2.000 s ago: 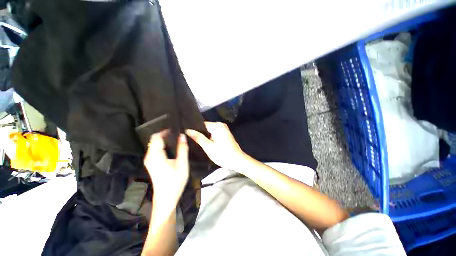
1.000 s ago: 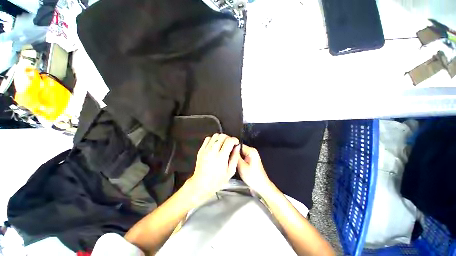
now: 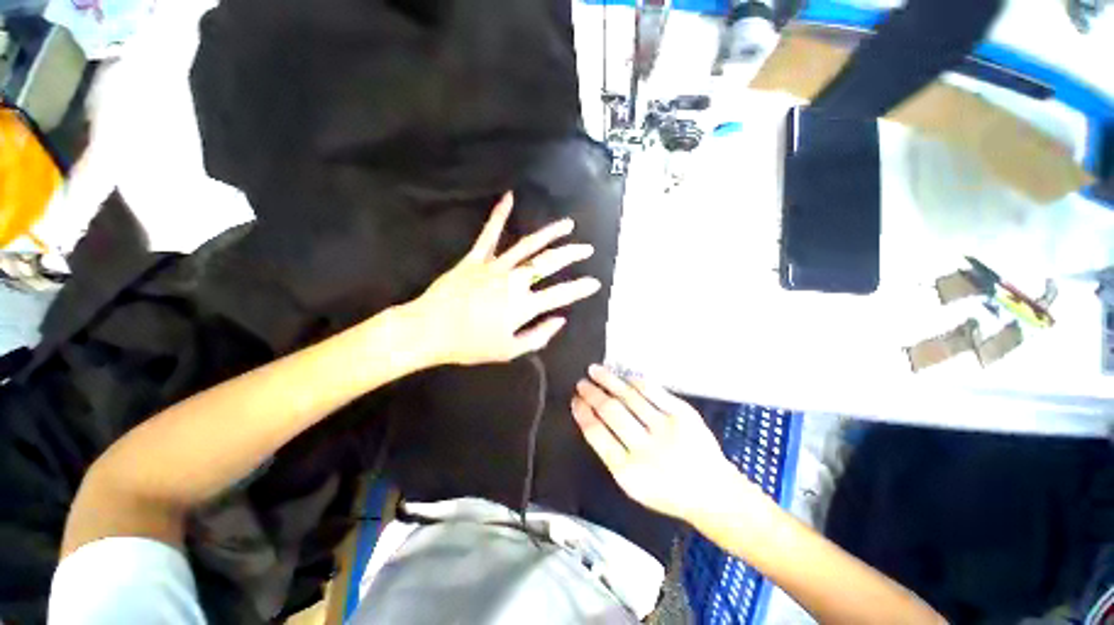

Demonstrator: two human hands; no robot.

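A large black garment piece covers the left of the table and hangs over its front edge toward the lap. Its right edge runs up to the presser foot and needle area. My left hand lies flat on the cloth with fingers spread. My right hand rests at the cloth's right edge by the table's front corner, palm down, fingers extended and close together. A thin curved seam or cord line runs down the cloth below my left hand.
A smartphone lies right of the needle. Snips and small brown pieces lie farther right. A dark strip hangs over the machine. A blue crate stands below the table. Dark garments are heaped at left.
The view has shifted, bringing the needle area into sight. My hands have parted; the left has moved up and spread on the cloth. The cloth's curved-corner piece is no longer visible.
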